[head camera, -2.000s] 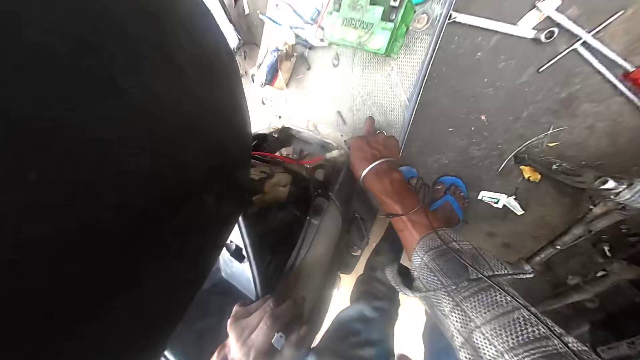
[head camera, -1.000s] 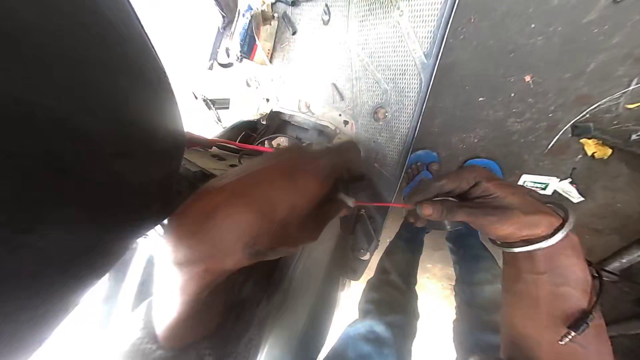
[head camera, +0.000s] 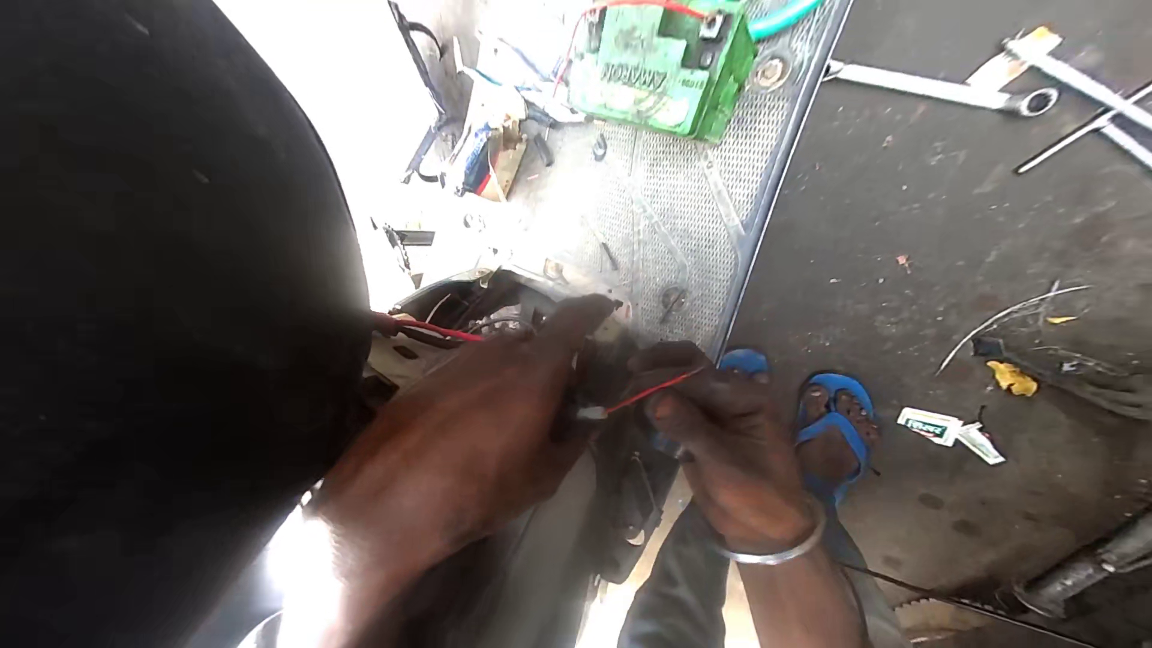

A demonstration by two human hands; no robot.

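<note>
Over the opened body of what looks like a scooter [head camera: 549,540], both of my hands come together at a thin red wire [head camera: 650,393]. My left hand [head camera: 468,441] grips a small whitish connector [head camera: 591,413] at the wire's end. My right hand [head camera: 720,432], with a metal bangle at the wrist, pinches the red wire just to the right. A thicker red cable [head camera: 441,331] runs from under the black seat or cover to behind my left hand. Loose wiring and parts lie in the cavity [head camera: 504,315], partly hidden by my left hand.
A green battery [head camera: 661,76] stands on the textured metal footboard [head camera: 720,198]. Small parts and a torn box [head camera: 495,162] lie left of it. Spanners [head camera: 936,88] are on the floor at upper right. Feet in blue flip-flops [head camera: 835,432] and paper scraps [head camera: 931,426] are below.
Two seconds ago my right hand was by the footboard and my left low by the body panel. Both have since come together at the red wire, and my right hand is now closer to my left.
</note>
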